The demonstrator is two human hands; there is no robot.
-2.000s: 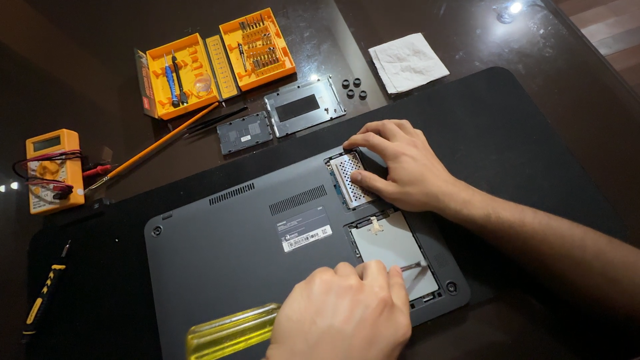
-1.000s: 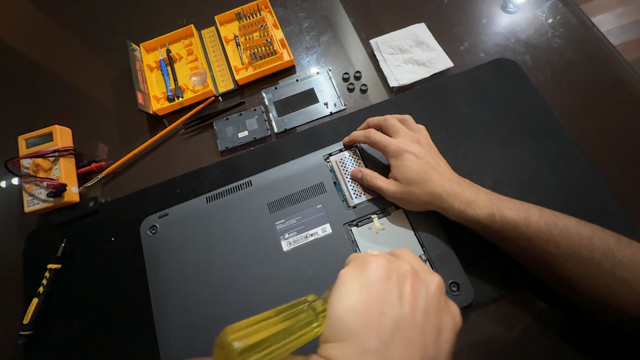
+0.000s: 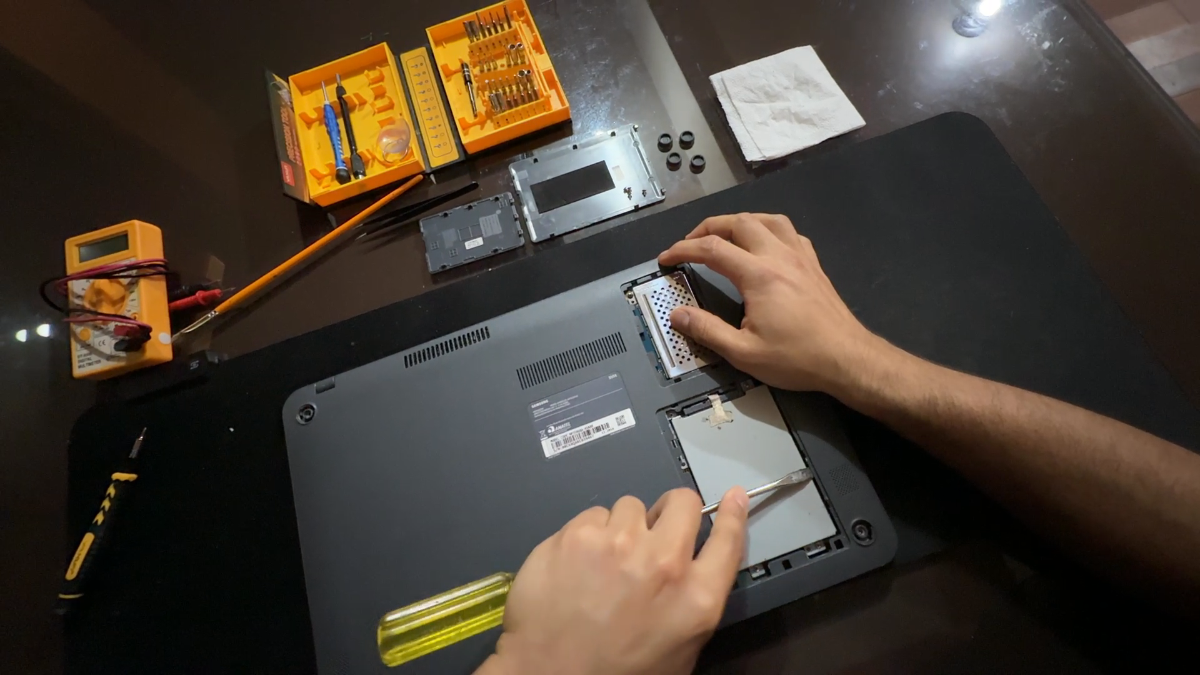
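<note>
My left hand grips a flat-blade screwdriver with a clear yellow handle, a finger along its shaft. The blade lies at the right edge of the lower bay, by the pale flat part there. That bay is in the underside of a dark grey laptop, lying bottom up. My right hand rests at the upper bay, thumb on the perforated metal cover, fingertips at the laptop's far edge. Whether the blade touches the bay's edge cannot be told.
Beyond the black mat lie two removed panels, several black round caps, folded white tissue, tweezers, a brush and an orange bit case. A multimeter and black-yellow screwdriver are left.
My left hand has moved left from over the lower bay, turning the screwdriver, whose shaft and blade show again. My right hand has stayed at the upper bay.
</note>
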